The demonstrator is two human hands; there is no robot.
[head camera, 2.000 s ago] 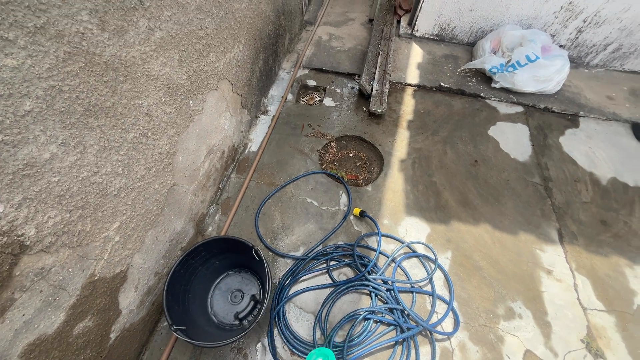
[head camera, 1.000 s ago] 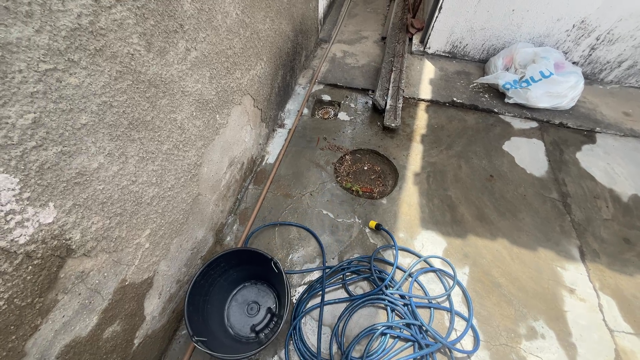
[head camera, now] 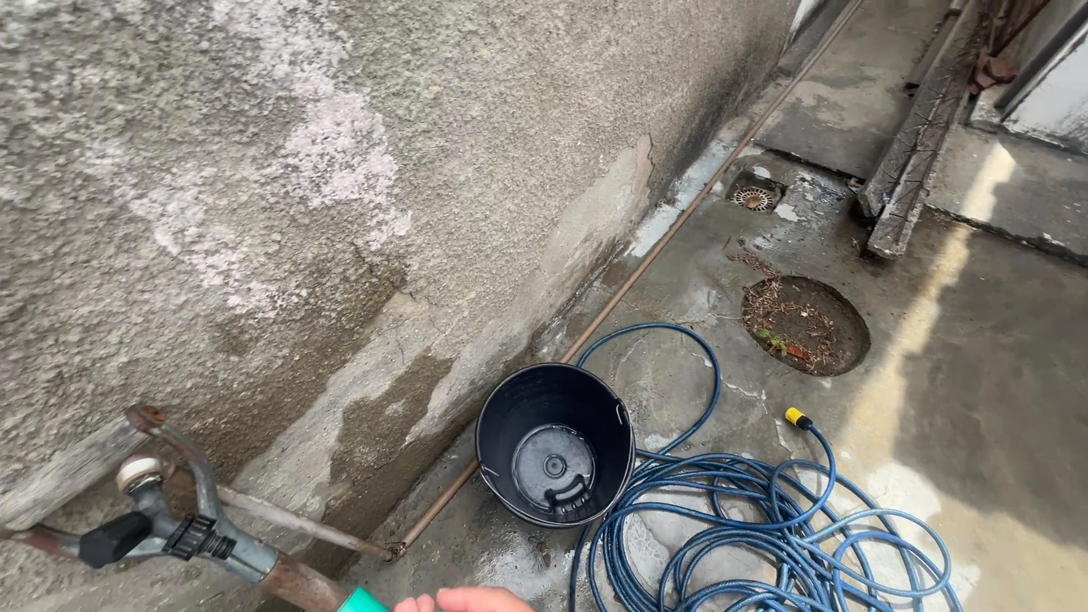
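Observation:
Only the fingers of one hand, apparently my right hand (head camera: 476, 600), show at the bottom edge; what they hold, if anything, is cut off. Just left of them is part of a teal-green object (head camera: 361, 601). My left hand is out of view. Above the fingers a black plastic bucket (head camera: 501, 425) stands upright on wet concrete, with a black grip lying inside. Beside it, on the right, lies a loosely coiled blue garden hose (head camera: 714, 501) with a yellow hose connector (head camera: 796, 417). At lower left, a metal pipe fitting (head camera: 242, 544) has black plastic parts.
A rough plastered wall (head camera: 340, 170) fills the left side, with a thin pipe (head camera: 680, 217) along its base. Farther back are a floor drain (head camera: 755, 197), a round recess (head camera: 816, 331) holding debris, and long concrete beams (head camera: 914, 161) with exposed metal rods.
The view has swung left, bringing in the metal pipe fitting and the fingers; the white plastic bag has left the view. Bucket and hose stay beside each other on the floor.

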